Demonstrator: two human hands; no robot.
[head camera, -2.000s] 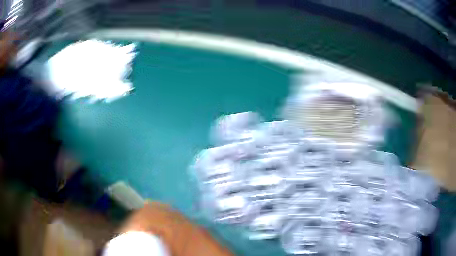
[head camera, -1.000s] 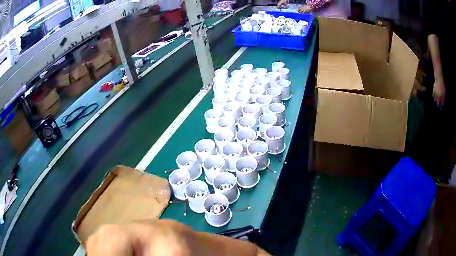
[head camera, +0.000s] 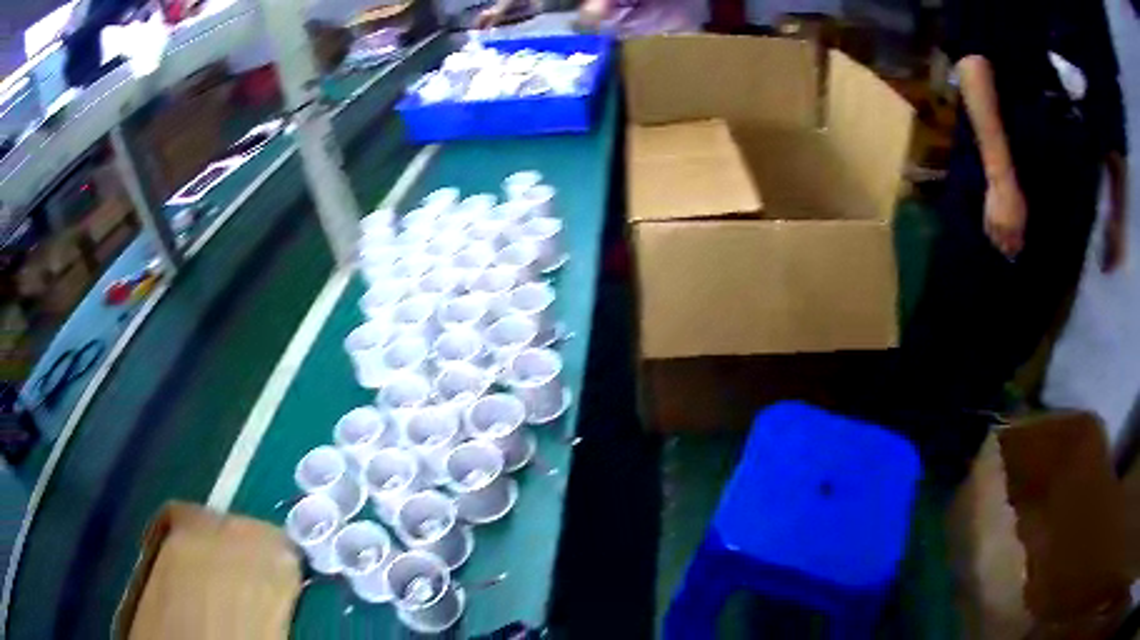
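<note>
White plastic motor housings (head camera: 431, 425) stand open side up in rows on the green bench (head camera: 506, 563). Thin wires trail from some of them. Small parts show inside the nearest cups, but blur hides their detail. The cardboard tray (head camera: 213, 581) lies at the lower left beside the nearest cups, cut off by the bottom edge. A dark object shows at the bottom edge, too cut off to name. Neither my left hand nor my right hand is in the picture.
A blue bin (head camera: 506, 113) of white parts stands at the bench's far end. Right of the bench are a large open carton (head camera: 765, 288), a blue stool (head camera: 819, 488) and another carton (head camera: 1063, 525). A person (head camera: 1038, 188) stands behind. The conveyor belt (head camera: 188, 375) runs at left.
The view has turned right, so the bench and cups sit further left and more of the stool and standing person shows. The hand at the bottom edge has left the picture.
</note>
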